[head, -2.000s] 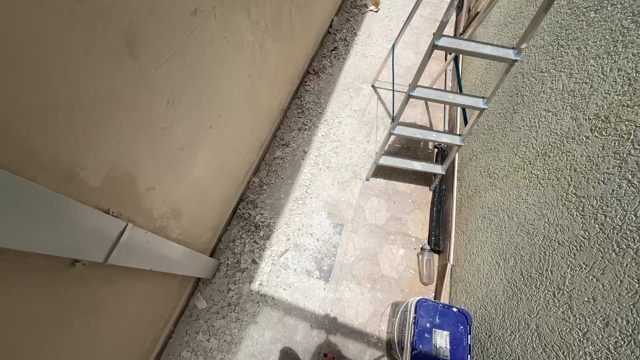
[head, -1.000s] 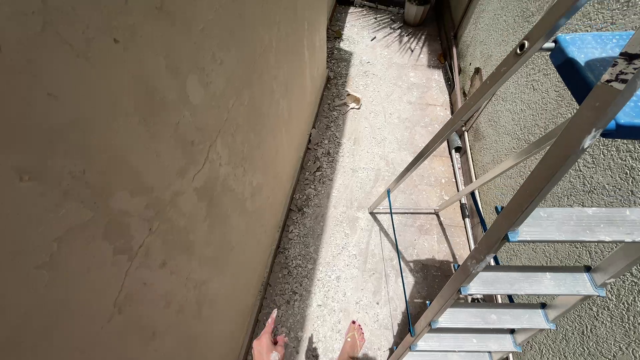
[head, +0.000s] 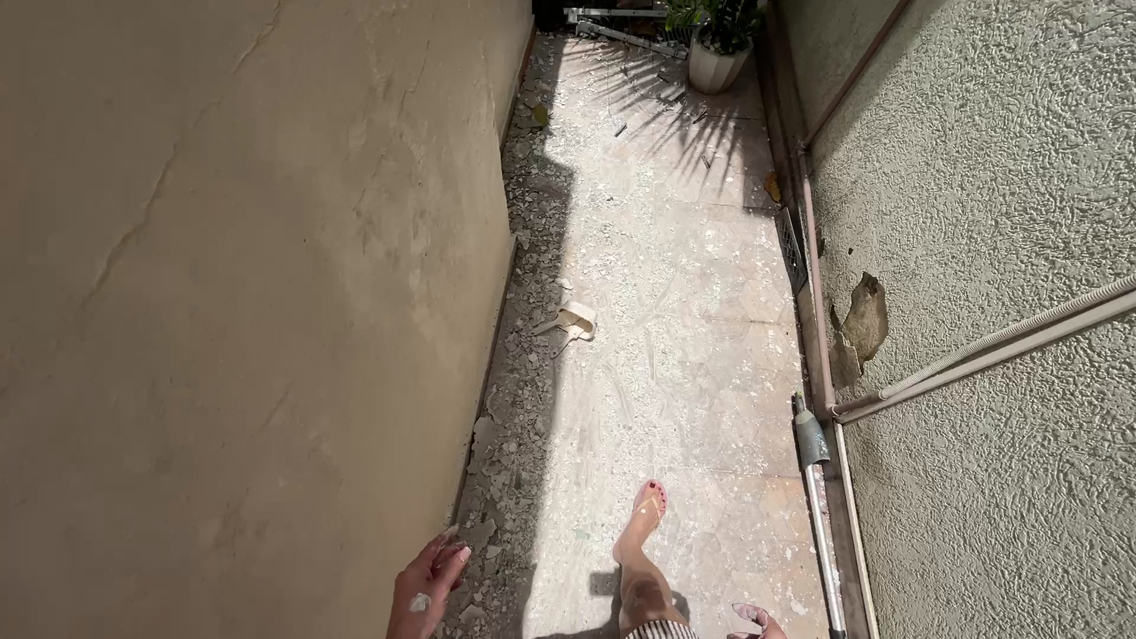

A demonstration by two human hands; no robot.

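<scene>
My left hand (head: 428, 581) hangs beside the foot of the smooth beige wall, fingers loosely curled, with white residue on its back and fingertips; nothing shows in it. At the bottom edge, my right hand (head: 756, 621) is partly cut off by the frame, its fingers bent and dusted white; what it may hold cannot be told. Ahead on the floor lies a small white dustpan (head: 578, 321) with another handled tool, too unclear to name, beside it. Paint flakes (head: 524, 390) gather along the left wall. One foot in a flip-flop (head: 652, 504) stands on the tiles.
A metal pole with a grey plastic fitting (head: 811, 439) lies along the right wall's base. Pipes (head: 994, 351) run up that rough wall, which has a broken patch (head: 865, 318). A floor drain grate (head: 791, 248), a potted plant (head: 715, 69) and metal bars (head: 621, 34) are farther on.
I have walked forward along the passage, past the aluminium ladder, which is out of view. The bucket with the blue lid has also left the view. Both hands now show at the bottom.
</scene>
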